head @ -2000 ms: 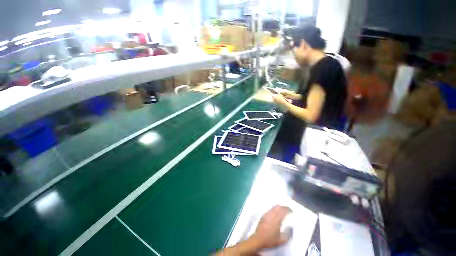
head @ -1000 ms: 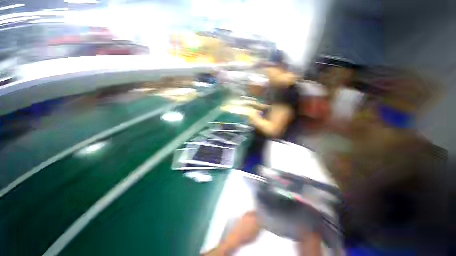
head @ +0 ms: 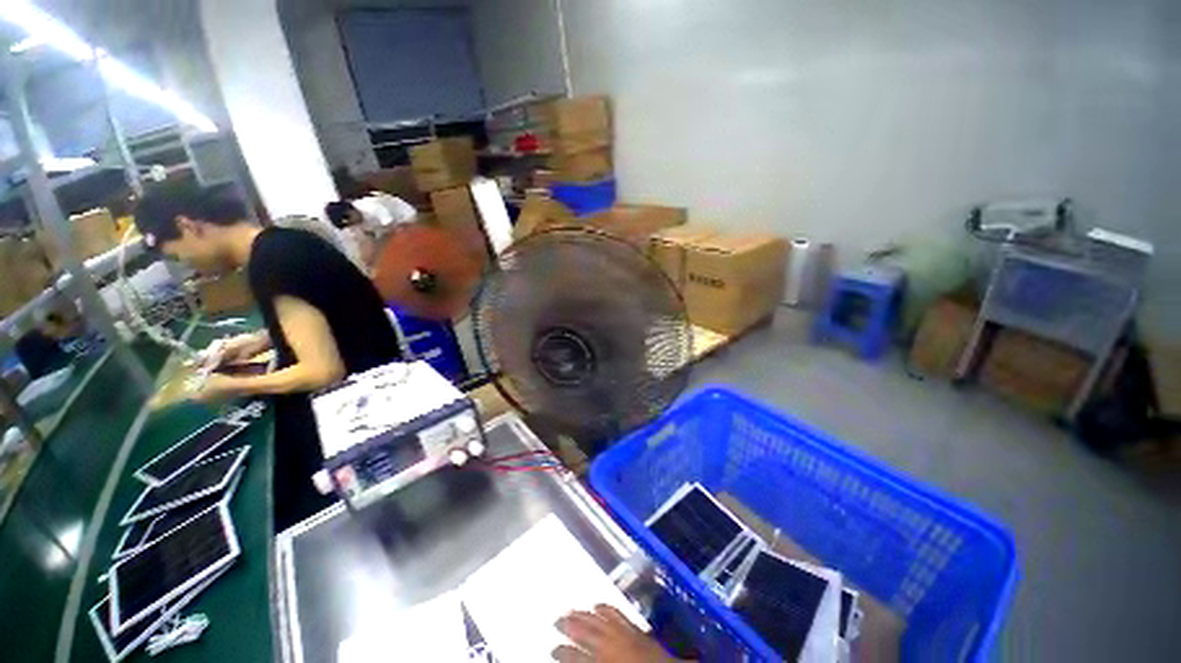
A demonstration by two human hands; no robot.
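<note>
A white panel [head: 551, 589] lies white side up on the test box [head: 447, 518]. My right hand [head: 606, 637] is at its lower right part, cut off by the bottom edge, fingers pointing left; I cannot tell whether they grip it. Another white panel [head: 404, 637] lies to its left, with a narrow gap and a bit of cord between them. My left hand is not in view. A meter [head: 402, 447] with a white top stands at the box's far end, with red and black leads on its right.
A blue crate [head: 855, 505] at right holds several dark panels [head: 781, 600]. A large fan [head: 579, 330] stands behind. Several framed panels [head: 175, 563] with cords lie on the green bench at left. A person in black [head: 324, 304] works beyond it. Cartons [head: 725, 275] stand farther back.
The view has swung right, bringing the blue crate and fan into sight. My left hand, earlier over the test box, is out of view. My right hand now shows on the white panel.
</note>
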